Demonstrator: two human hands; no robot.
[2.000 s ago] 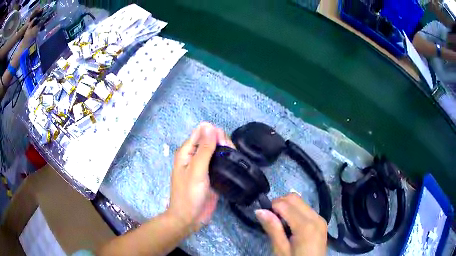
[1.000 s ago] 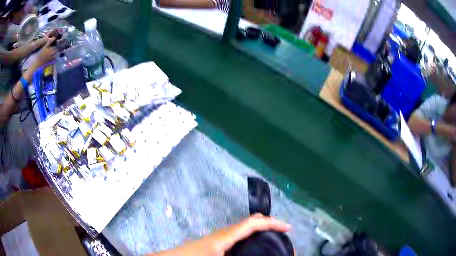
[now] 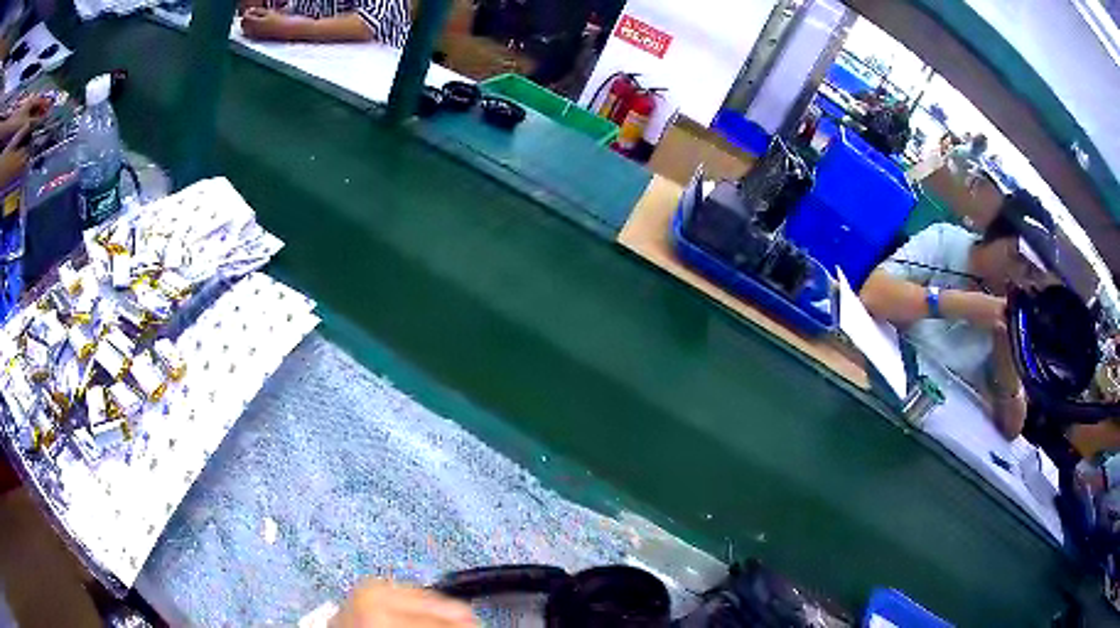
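Observation:
Black headphones [image 3: 608, 597] lie at the bottom edge on the bubble-wrap-covered bench [image 3: 356, 466], partly cut off. One hand, apparently my left hand [image 3: 403, 606], shows at the bottom edge beside the headband. It is blurred and mostly cut off, so its grip cannot be told. My right hand is not in view. A small white piece [image 3: 317, 616] lies left of the hand. More black headphones [image 3: 749, 599] are at the bottom, to the right.
Battery cells [image 3: 105, 350] are heaped on white dotted sheets [image 3: 233, 380] at left. A bottle [image 3: 98, 153] stands behind them. The green conveyor [image 3: 491, 331] crosses the view. Beyond it are a blue bin [image 3: 749, 276] and a seated person [image 3: 940, 307] holding black headphones. A blue tray [image 3: 903, 611] shows at lower right.
The view has tilted up and turned right, so the bench and headphones sit lower. The ear cup that my left hand held is no longer clearly seen in it. My right hand has left the picture.

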